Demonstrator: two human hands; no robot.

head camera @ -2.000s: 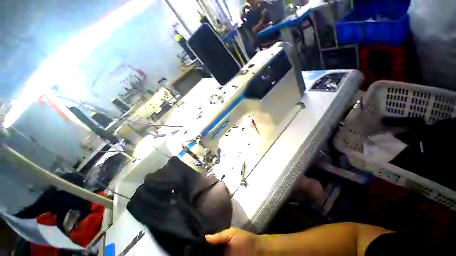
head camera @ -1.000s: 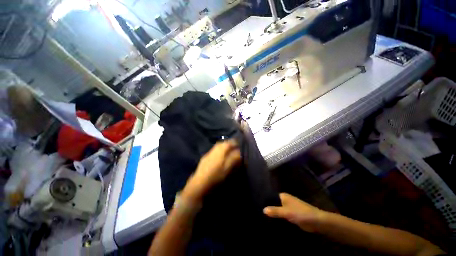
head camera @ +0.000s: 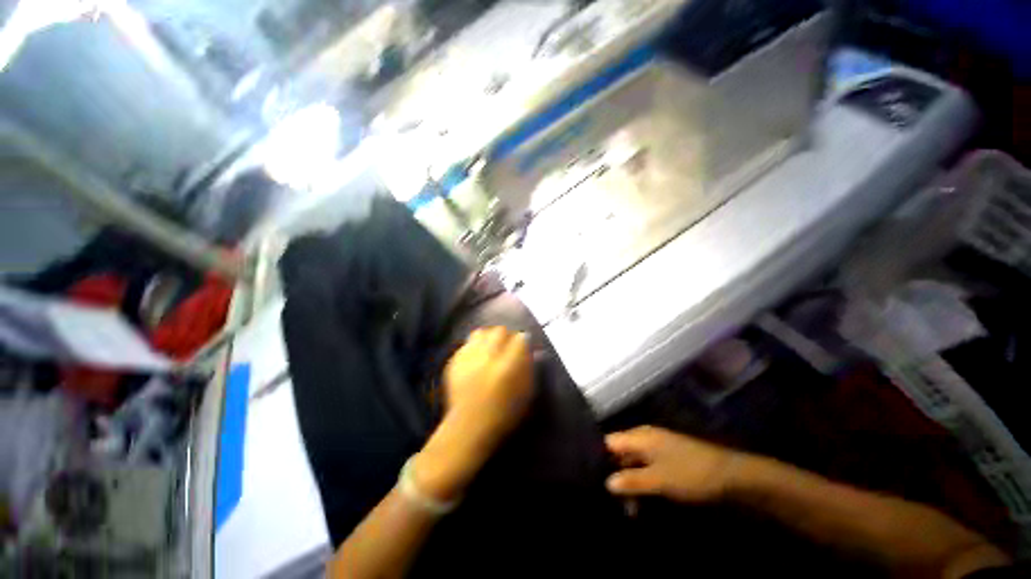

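Note:
A black cloth garment piece [head camera: 362,328] lies left of the needle and hangs over the table's front edge. The view is blurred. My left hand [head camera: 488,379], with a band at the wrist, is closed on the cloth just in front of the needle area. My right hand [head camera: 667,464] is lower right, its thumb and fingers pinching the cloth's right edge. The sewing machine [head camera: 701,124], white with a blue stripe, stands behind. Its presser foot area [head camera: 486,243] is brightly lit at the cloth's far edge; the needle is too blurred to make out.
A thin metal tool [head camera: 577,285] lies on the white table [head camera: 724,255] right of the needle. A white perforated basket [head camera: 961,418] with black and white pieces is at right. A blue patch [head camera: 233,435] is on the table's left. Red cloth [head camera: 198,317] lies behind the left rail.
Since the earliest frame my left hand has come into view on the cloth. Since one second ago the view has shifted and blurred, and the cloth lies flatter, its top further left.

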